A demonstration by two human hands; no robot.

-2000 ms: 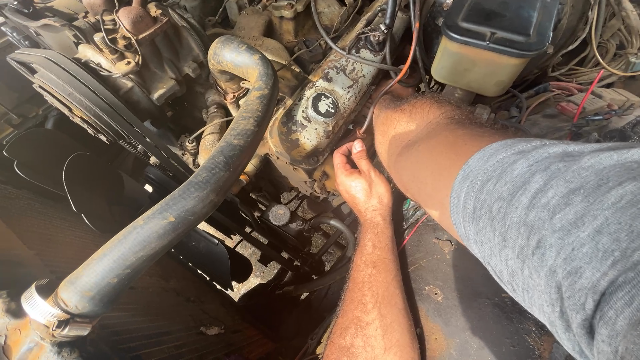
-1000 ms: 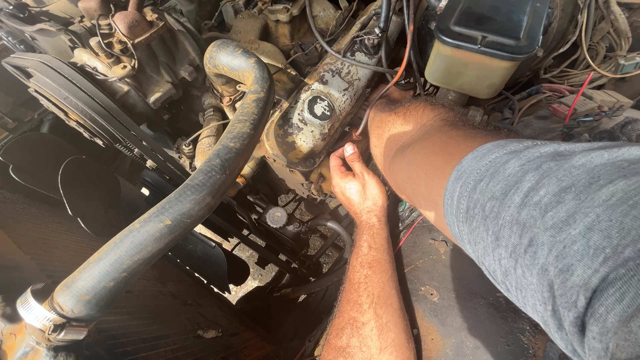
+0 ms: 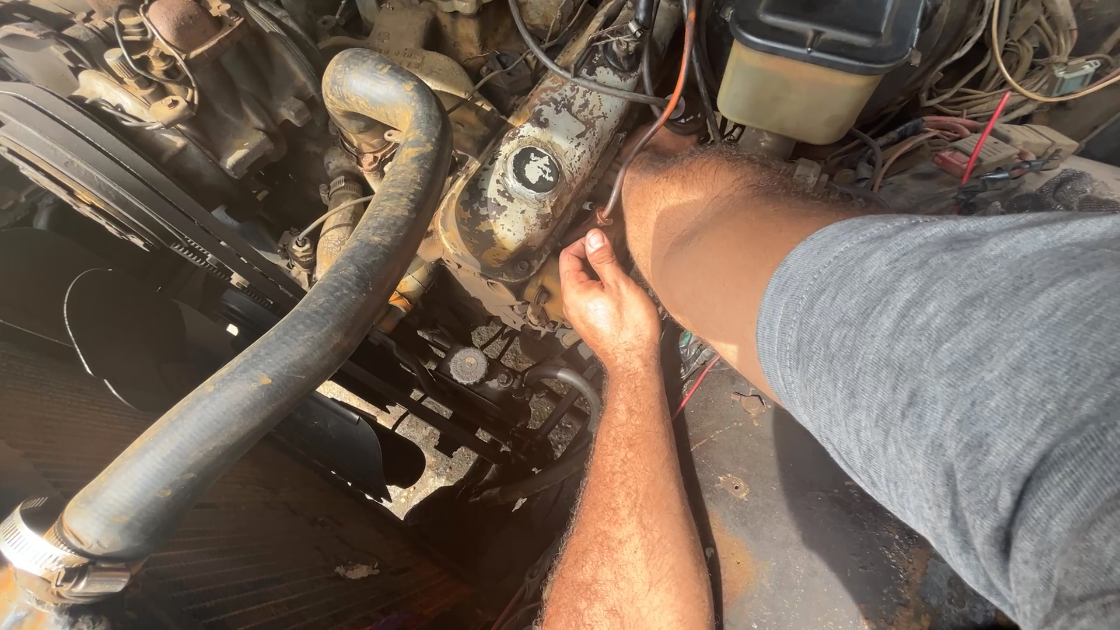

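Note:
My left hand [image 3: 610,306] is beside the front lower end of the worn, flaking valve cover [image 3: 560,131], palm up with its fingers curled. Its thumb tip is just below the end of an orange-brown wire [image 3: 643,144]; whether the fingers pinch anything is not visible. My right arm, in a grey sleeve, reaches in from the right past the valve cover. The right hand is hidden down beside the engine, below the brake fluid reservoir [image 3: 796,96]. A round cap [image 3: 533,170] sits on the valve cover.
A thick radiator hose [image 3: 289,350] with a metal clamp [image 3: 39,547] crosses the left side. Fan blades [image 3: 122,337] and drive belts [image 3: 149,188] lie beyond it. Loose wiring [image 3: 980,79] is at the upper right, above the stained inner fender [image 3: 770,490].

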